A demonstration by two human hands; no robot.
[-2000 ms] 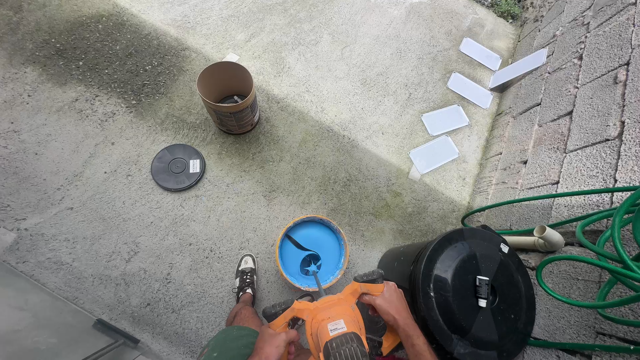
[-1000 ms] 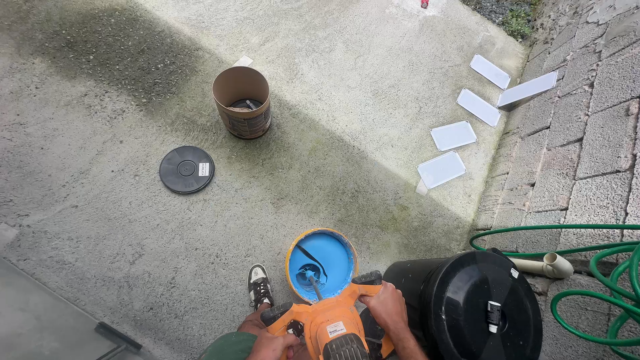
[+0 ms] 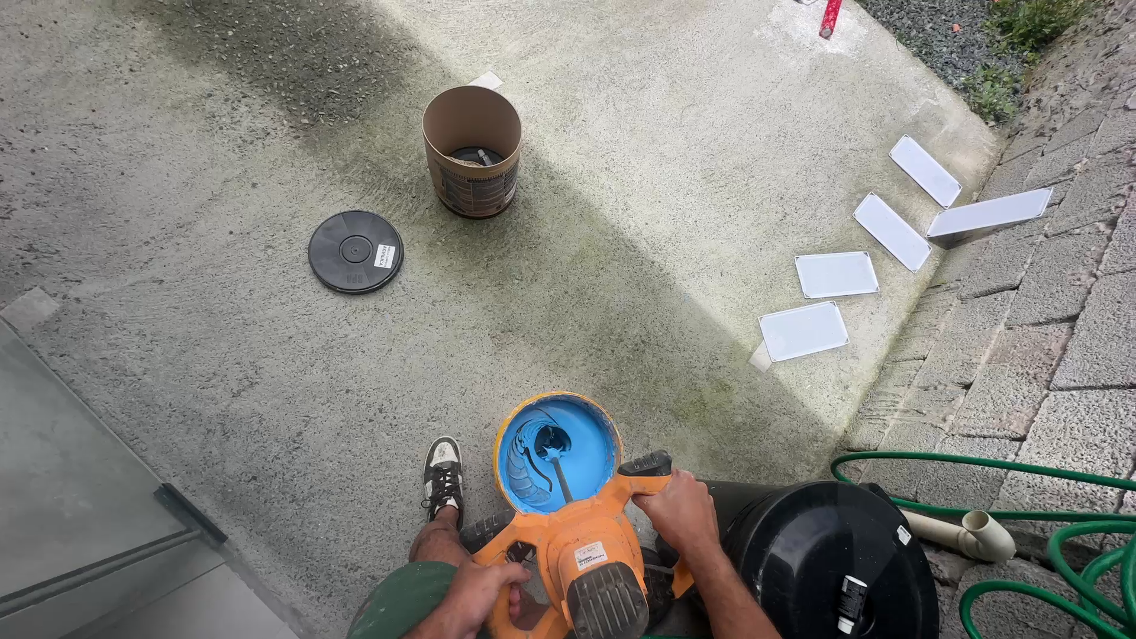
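Observation:
My left hand (image 3: pixel 484 593) grips the left handle of an orange hand-held paddle mixer (image 3: pixel 581 555), and my right hand (image 3: pixel 682 513) is closed on its right handle. The mixer's shaft (image 3: pixel 562 479) slopes down into an orange-rimmed bucket (image 3: pixel 619 435) of blue paint-like liquid (image 3: pixel 581 435). Around the shaft's lower end the liquid has a dark hollow, with curved ripples and a dark streak to its left. The paddle itself is hidden in the liquid.
A black lidded drum (image 3: pixel 825 559) stands right of the mixer, near a green hose (image 3: pixel 976 457) and a pale pipe (image 3: pixel 987 535). Ahead are a cardboard drum (image 3: pixel 473 155) and a black lid (image 3: pixel 355 252). White rectangular panels (image 3: pixel 803 332) lie by the block wall (image 3: pixel 1065 337). My shoe (image 3: pixel 443 475) is beside the bucket.
The dark hollow and streak in the blue liquid have changed shape and place around the shaft. Both hands keep hold of the mixer. The view has shifted somewhat.

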